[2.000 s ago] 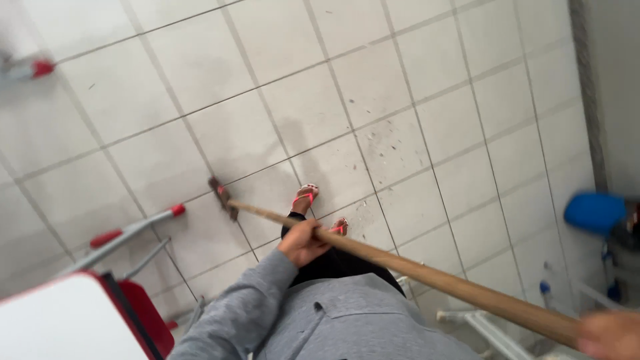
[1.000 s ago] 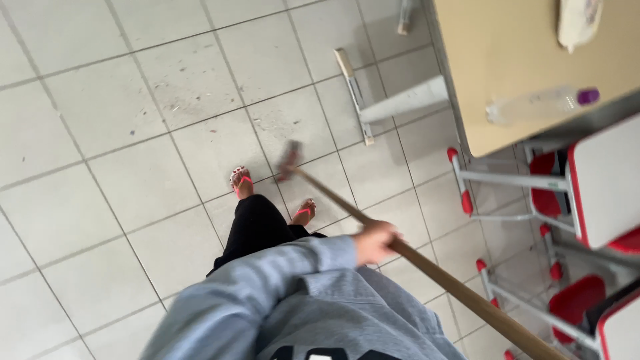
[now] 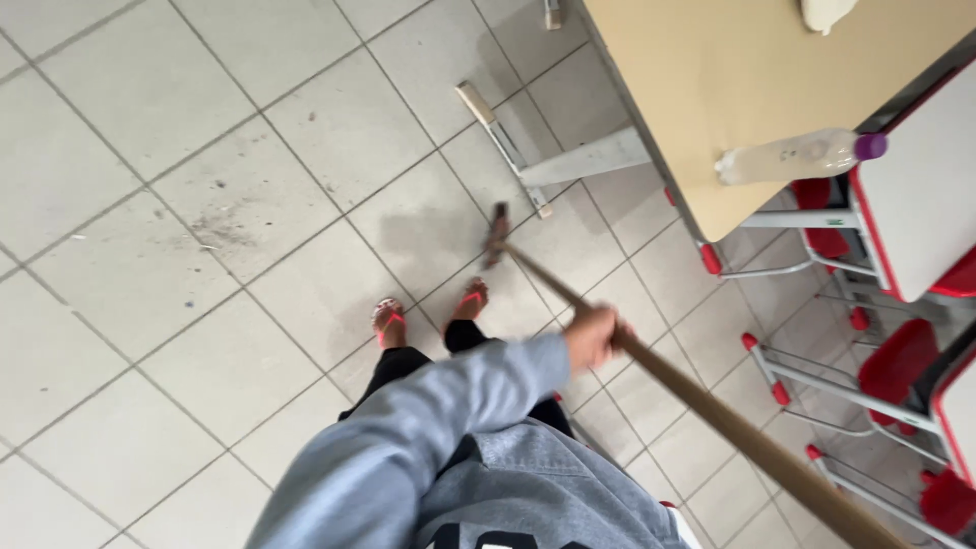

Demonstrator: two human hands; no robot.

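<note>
My left hand (image 3: 595,337), at the end of a grey sleeve, is closed around the long wooden handle (image 3: 709,404) of a broom. The handle slants from the lower right edge up to a narrow, dark reddish-brown broom head (image 3: 497,235), blurred, low over or on the tiled floor; contact cannot be told. That head is just beyond my feet in pink-strapped sandals (image 3: 471,299). Dark debris (image 3: 229,229) lies scattered on the tiles to the left. My right hand is out of view, as is the handle's upper end.
A beige table (image 3: 686,91) stands at the upper right, with a clear plastic bottle with a purple cap (image 3: 801,156) lying on it. Its grey leg (image 3: 587,158) and foot reach near the broom head. Red chairs (image 3: 900,366) and white-topped desks with red edges (image 3: 915,183) line the right.
The view has swung a lot since two seconds ago, when a second hand showed on the handle at the lower right. My left hand has stayed on the handle.
</note>
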